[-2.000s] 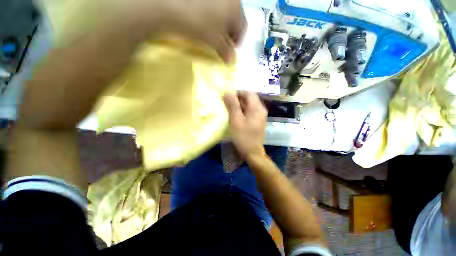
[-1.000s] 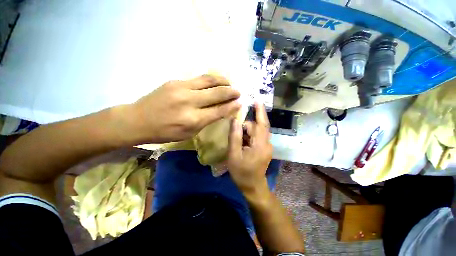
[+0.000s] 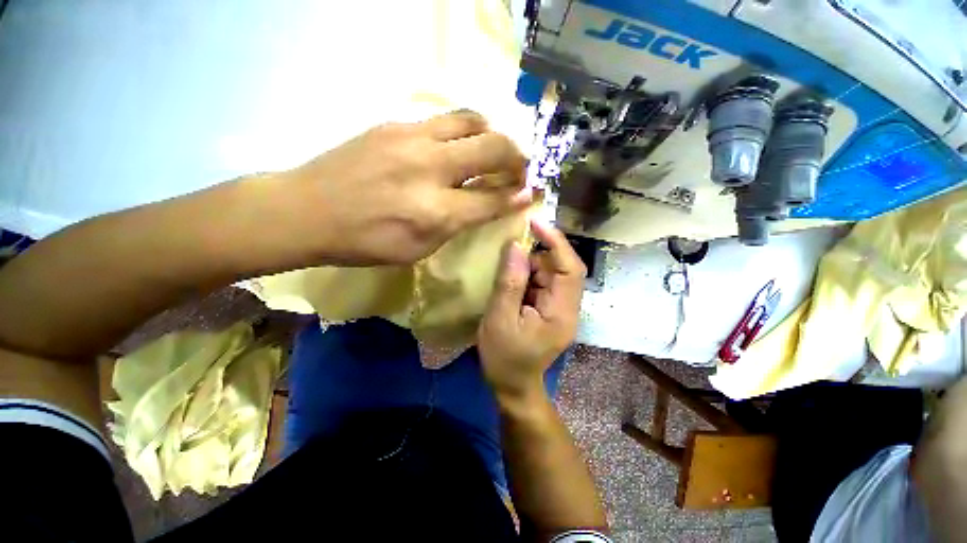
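A pale yellow workpiece (image 3: 456,284) lies at the presser foot and needle area (image 3: 554,149) of the white and blue JACK machine (image 3: 636,196), and hangs over the table's front edge. My left hand (image 3: 414,189) lies on the cloth, fingertips close to the needle area. My right hand (image 3: 535,308) pinches the cloth's right edge between thumb and index finger, just in front of the needle area. More of the cloth stretches past the needle, washed out by the lamp.
A crumpled yellow bundle (image 3: 199,414) is low at left. Red thread snips (image 3: 751,323) and a thin silver item (image 3: 677,292) lie right of my right hand. Yellow pieces (image 3: 859,302) lie further right. A wooden stool (image 3: 726,469) and another person's sleeve (image 3: 875,498) show lower right.
Two seconds ago the cloth was lifted left of the machine; it has since come down to the needle area. Over the last second, more cloth shows behind the needle, and both hands keep hold.
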